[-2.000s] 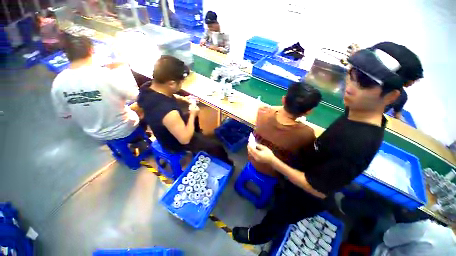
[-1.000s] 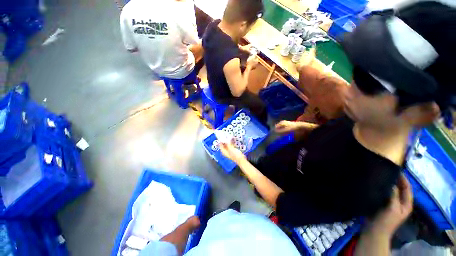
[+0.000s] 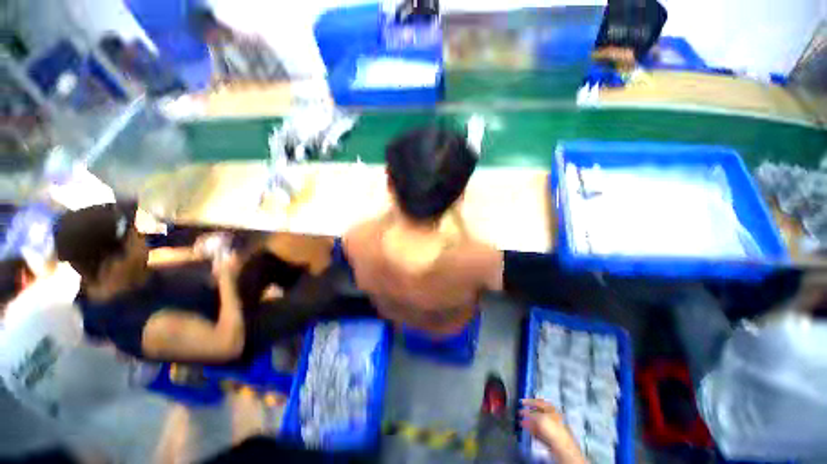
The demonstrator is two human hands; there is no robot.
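One bare hand, which looks like my right hand [image 3: 547,424], reaches in from the bottom edge. It is small and blurred, with its fingers over the left rim of a blue crate [image 3: 627,385]. Whether it touches the rim or holds anything cannot be told. The crate stands on the floor and holds rows of light-grey handle-like pieces [image 3: 576,373]. My left hand is out of the picture.
A seated person [image 3: 422,263] is ahead at the tan bench [image 3: 508,213]. More workers sit left and right. Another blue crate [image 3: 381,385] with grey-white pieces is left, and a large one [image 3: 671,267] lies on the bench. A red crate [image 3: 669,403] is right.
The view has swung right towards the bench and conveyor. The standing person in black no longer blocks it, and the crate with white sheeting is gone from view. A hand now shows at the right-hand crate.
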